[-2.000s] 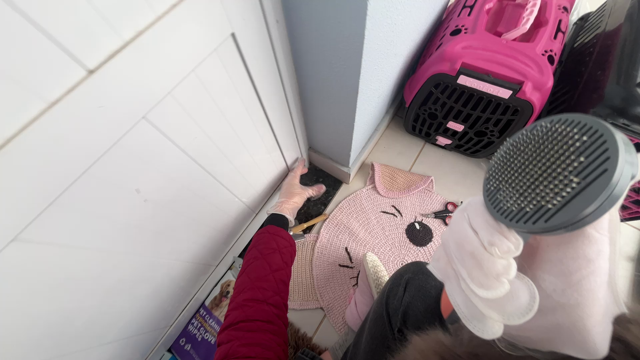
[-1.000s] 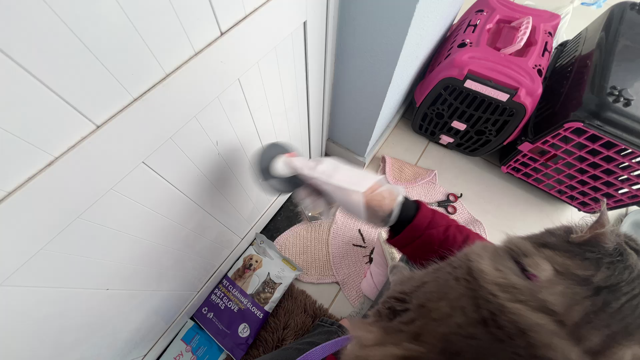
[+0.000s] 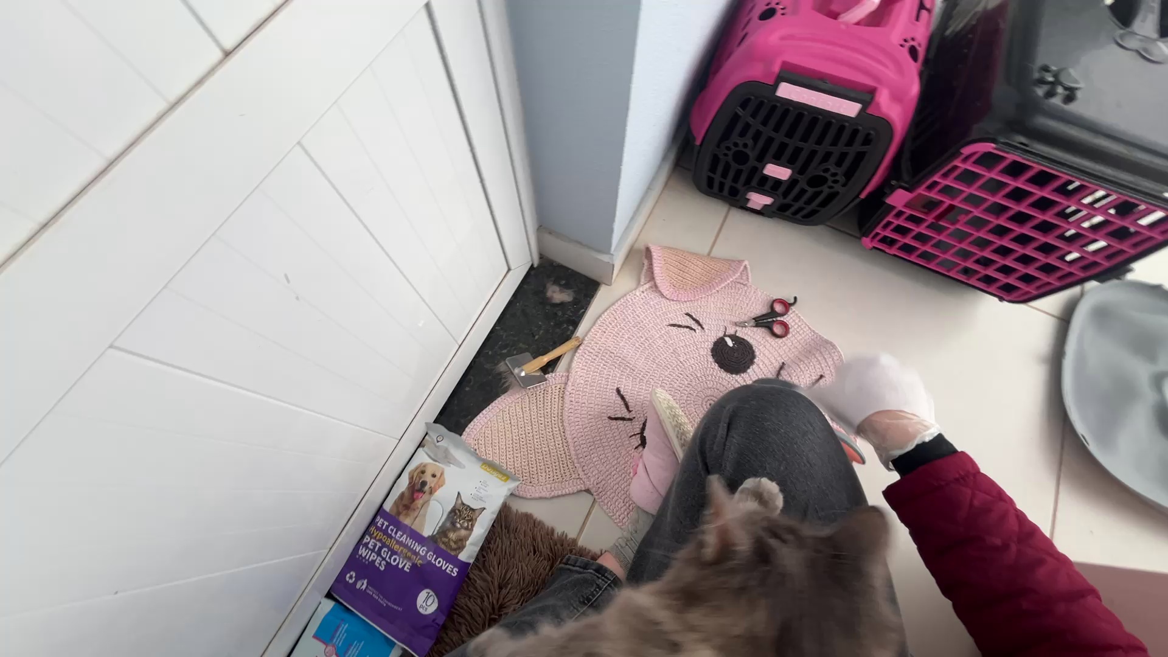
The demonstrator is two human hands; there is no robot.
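Note:
My right hand (image 3: 871, 397), in a pale glove, is blurred beside my right knee (image 3: 776, 429); its fingers and anything in them cannot be made out. An orange-and-grey edge of something (image 3: 850, 445) shows just below it. My left hand is out of view. A long-haired grey cat (image 3: 757, 584) is at my lap, one paw on my thigh. Small scissors with red handles (image 3: 774, 319) lie on a pink crocheted animal-face rug (image 3: 639, 338). A slicker brush with a wooden handle (image 3: 547, 358) lies by the rug's left edge, partly on the dark stone sill (image 3: 497, 333).
A white panelled door (image 3: 274, 274) stands at left. Below it are a pack of pet glove wipes (image 3: 424, 547), a blue-and-white box (image 3: 347, 631) and a brown shaggy mat (image 3: 511, 566). A pink pet carrier (image 3: 812, 109), a black-and-pink one (image 3: 1022, 219) and a grey round object (image 3: 1122, 392) are right.
My right hand has moved from near the door back to the right of my knee. The round grey brush seen in the earlier frames is out of sight. My left hand has left the view.

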